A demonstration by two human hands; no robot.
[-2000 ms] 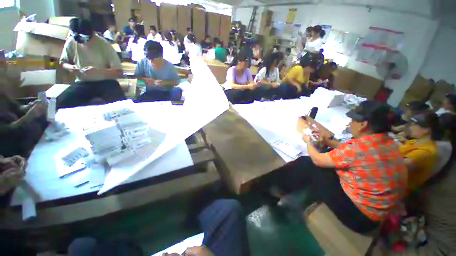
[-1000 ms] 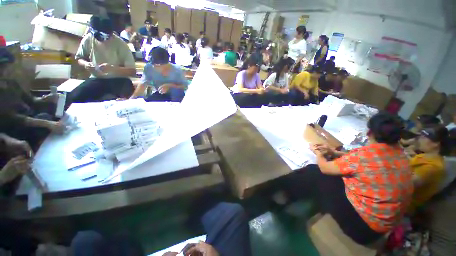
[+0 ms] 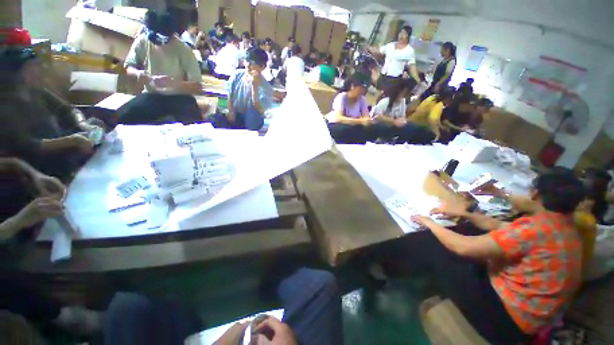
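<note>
My left hand [image 3: 232, 334] and my right hand [image 3: 276, 331] are low at the bottom edge, partly cut off, over my lap. They meet around a small narrow white piece [image 3: 248, 333], perhaps a carton; its lower part is hidden. A white sheet or bag [image 3: 202, 335] lies under the hands between my knees.
A white-covered table [image 3: 252, 214] with stacked small cartons [image 3: 172, 171] stands ahead, its sheet corner [image 3: 299, 138] raised. A wooden beam [image 3: 343, 209] separates it from the right table. A person in an orange checked shirt [image 3: 538, 263] sits right; another person's hands [image 3: 47, 202] hold a carton left.
The view has shifted, so the tables sit farther right. My hands show more, with the white piece now visible between them. The orange-shirted person's arms now reach out over the right table.
</note>
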